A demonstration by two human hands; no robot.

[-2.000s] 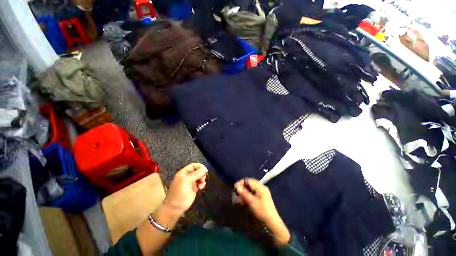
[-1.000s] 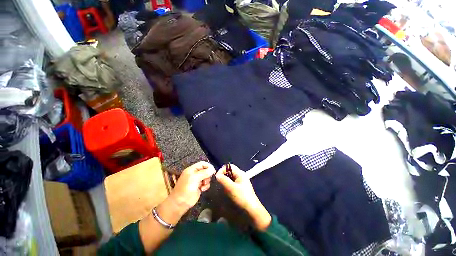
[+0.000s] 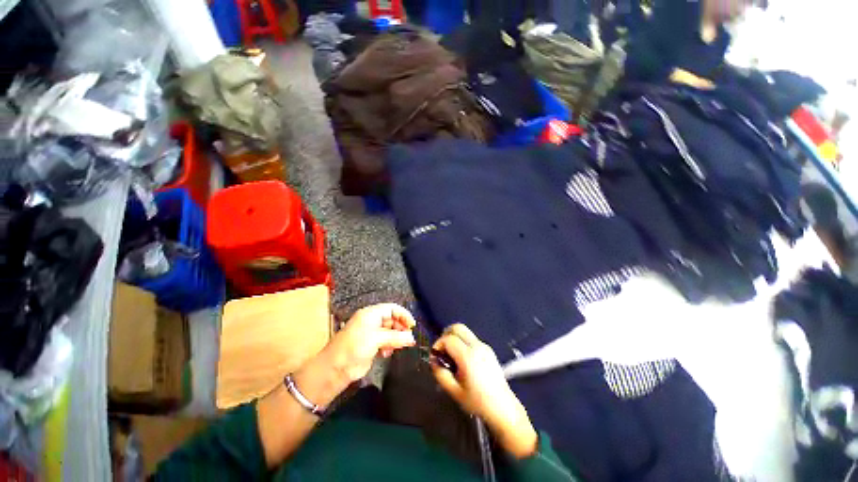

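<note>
My left hand (image 3: 372,341) is raised in front of my body, thumb and fingertips pinched together; what it pinches is too small to tell. My right hand (image 3: 468,369) is just right of it, fingers curled around a small dark tool (image 3: 440,359), possibly snips. The hands are close but apart. No thread can be made out between them. A navy garment (image 3: 499,247) with checked patches lies flat on the white table (image 3: 696,325) beyond my hands. A second navy garment (image 3: 616,424) lies right of my right hand.
A red stool (image 3: 259,231), a tan board (image 3: 275,344) and a blue crate (image 3: 179,249) stand at the left. A brown garment heap (image 3: 405,94) lies beyond the floor. Dark garments (image 3: 696,169) are piled at the back right, with black and white ones (image 3: 823,348) at the right edge.
The view has shifted, so the table and garments sit farther right and the stool shows more fully. My hands came closer together from two seconds ago and now have a small gap.
</note>
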